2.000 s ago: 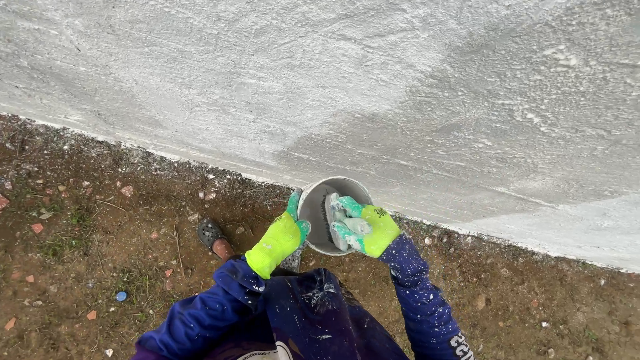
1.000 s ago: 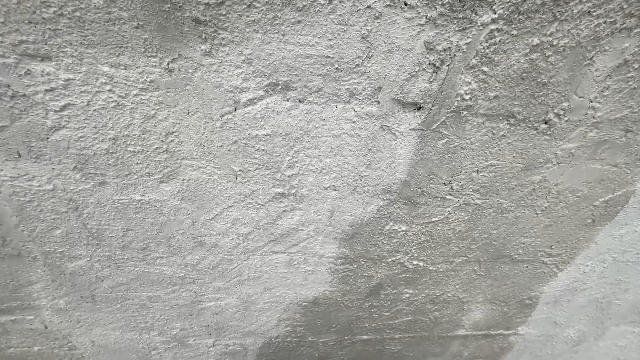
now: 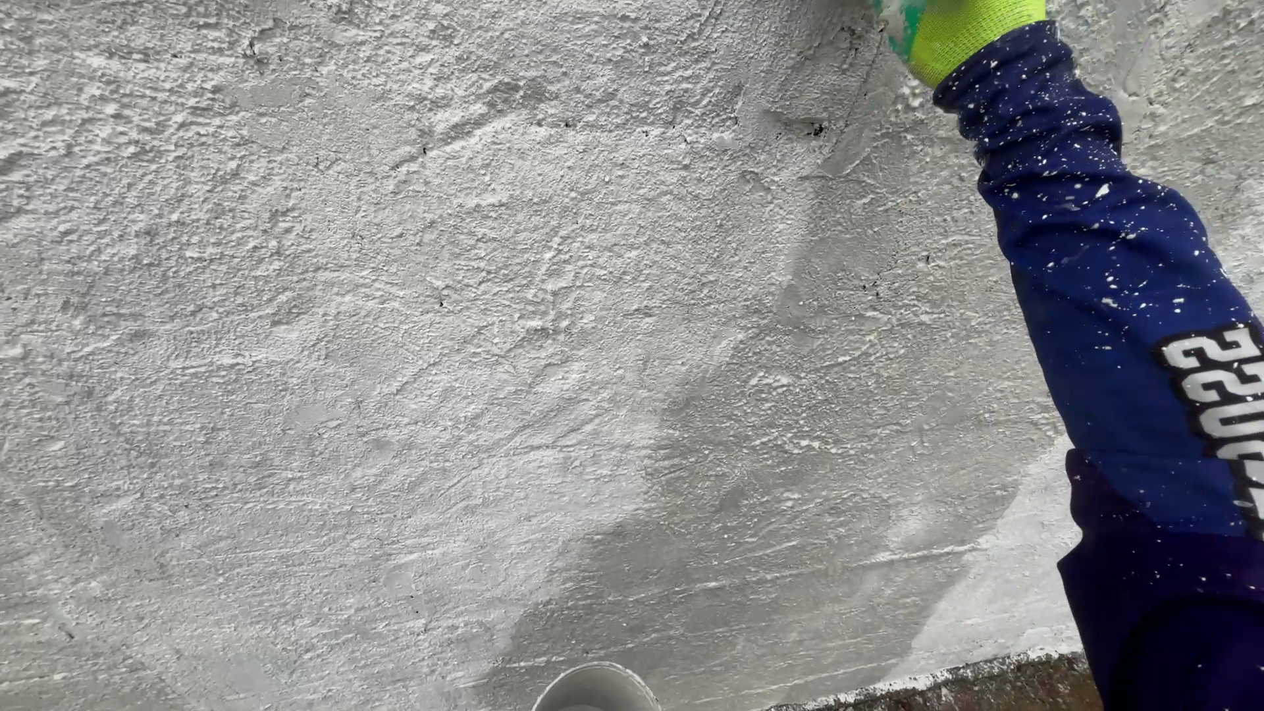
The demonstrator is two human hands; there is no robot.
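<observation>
My right hand [image 3: 963, 35], in a yellow-green glove with a paint-smeared green palm, reaches up to the top edge of the view against a rough plastered wall [image 3: 444, 326]. Its fingers are cut off by the frame, so what it holds is hidden. The navy sleeve is speckled with white paint. The rim of a white bucket [image 3: 595, 681] shows at the bottom edge; my left hand is out of view. Lighter and darker grey patches cover the wall.
Brown soil [image 3: 1017, 686] runs along the foot of the wall at the lower right. A paler painted area [image 3: 1007, 563] lies just above it, beside my sleeve.
Two seconds ago both gloved hands were at the bucket, the right one inside it with a brush. Now my right arm is stretched up along the wall. The view has tilted up to the wall.
</observation>
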